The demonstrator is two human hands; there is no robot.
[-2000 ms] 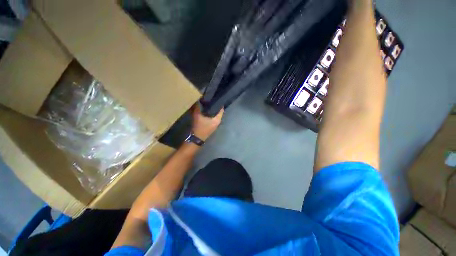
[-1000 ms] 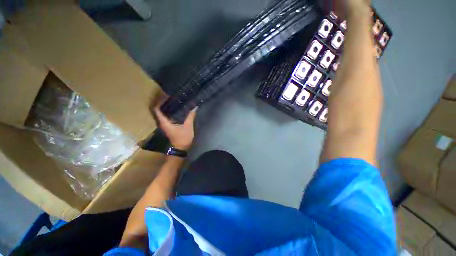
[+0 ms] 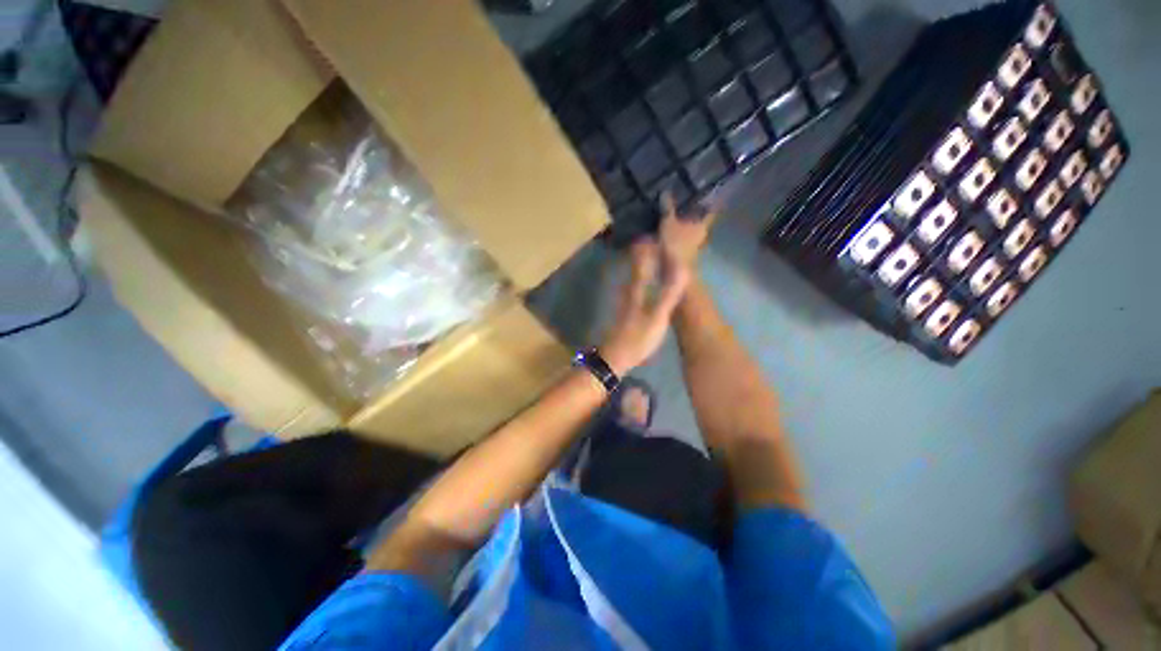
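Note:
An empty black blister tray [image 3: 694, 95] with a grid of pockets lies on the floor beyond the hands. My right hand [image 3: 685, 238] is at its near edge, fingers pointing towards it; whether they grip the edge cannot be told. My left hand [image 3: 646, 309], with a dark band at the wrist, is just below and beside it, fingers extended and holding nothing visible. To the right stands a thick stack of black trays; the top filled parts tray [image 3: 978, 193] is dotted with pale square pieces.
An open cardboard box [image 3: 439, 95] stands to the left, with clear plastic bags [image 3: 369, 254] inside. Another brown box [image 3: 1127, 490] is at the lower right edge. A dark cable curves along the far left. My knees and a blue seat edge are at the bottom left.
The black trays I held tilted between both hands now lie flat on the floor. My right hand has come back from the far end to beside my left. The view has shifted.

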